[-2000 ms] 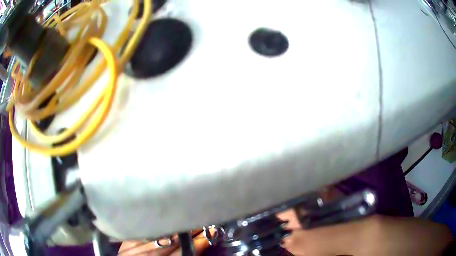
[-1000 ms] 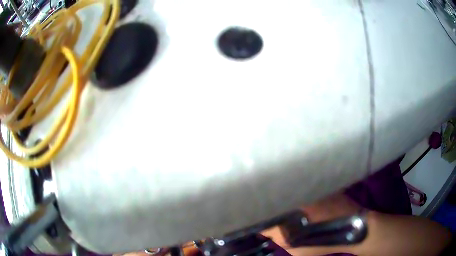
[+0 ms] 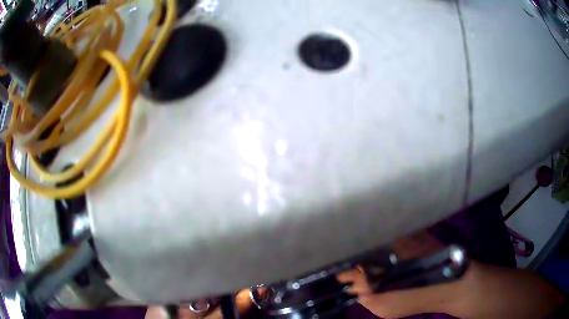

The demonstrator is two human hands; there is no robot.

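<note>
The white sewing machine head (image 3: 349,137) fills most of the view from above. Below its front edge, the metal thread tension parts (image 3: 306,293) and a shiny lever (image 3: 430,265) partly cover my hands. My right hand (image 3: 399,299) and forearm come in from the lower right; the fingers are mostly hidden behind the metal parts. Part of my left hand (image 3: 209,309) shows at the bottom edge, cut off by the frame, near small metal rings. Whether either hand grips anything cannot be seen. Purple cloth (image 3: 480,227) shows beyond the right forearm, under the machine.
Yellow cord (image 3: 118,131) hangs in loose coils around a dark post at upper left. A blurred metal guard (image 3: 56,271) stands at the head's left end. At right are a thin rod with a dark red ball (image 3: 544,176), a pink tool (image 3: 521,244) and a green packet (image 3: 561,177).
The view has shifted slightly back and forth over the machine head. More of both hands shows at the bottom edge than a second ago. The rod and pink tool have not visibly moved.
</note>
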